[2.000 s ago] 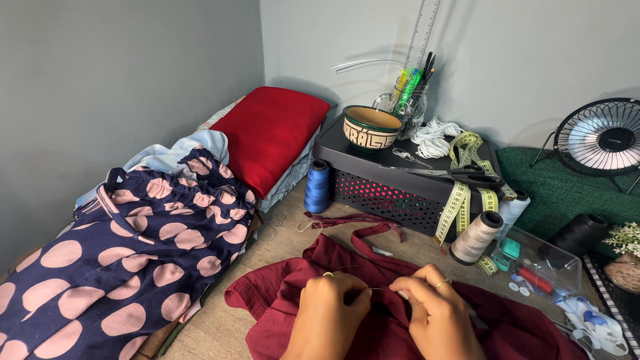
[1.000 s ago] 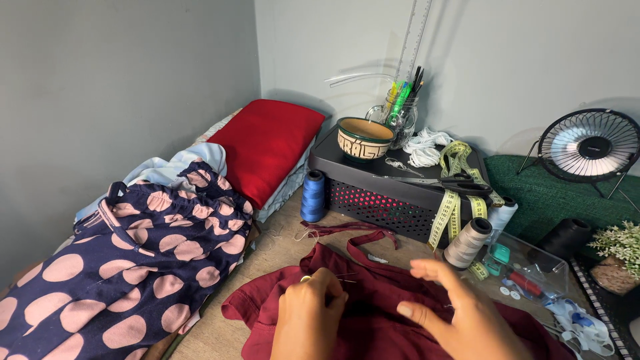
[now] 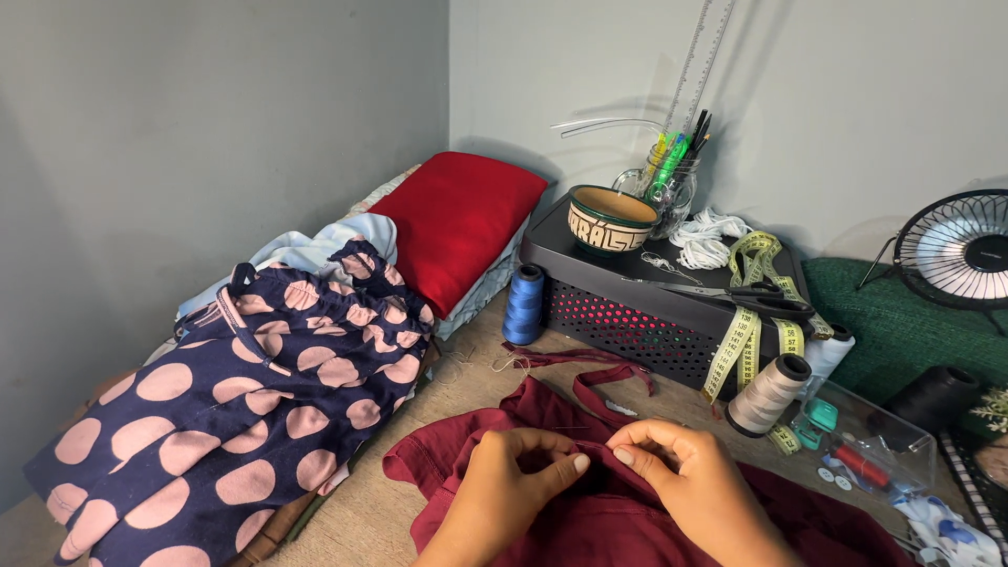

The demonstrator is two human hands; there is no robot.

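Note:
A maroon cloth garment (image 3: pixel 598 528) with sewn seams lies bunched on the wooden table at the bottom centre. My left hand (image 3: pixel 524 480) pinches a fold of it between thumb and fingers. Just to the right, my right hand (image 3: pixel 669 472) pinches the same raised edge, thumb against fingertips. A thin needle (image 3: pixel 571 428) appears to lie on or in the cloth just above my hands; its thread is too fine to follow. Beyond the garment lies a loose maroon fabric strip (image 3: pixel 591 382).
A blue thread cone (image 3: pixel 524 305) and a black perforated box (image 3: pixel 630 323) stand behind, with scissors (image 3: pixel 732 294) and a tape measure (image 3: pixel 744 339) on the box. Beige thread (image 3: pixel 768 396), a clear plastic box (image 3: pixel 921 457) and a small fan (image 3: pixel 965 248) are right; polka-dot fabric (image 3: pixel 268 417) lies left.
My right hand, spread and off to the right one second ago, has come back to the cloth beside my left hand. Its fingers have closed on the edge.

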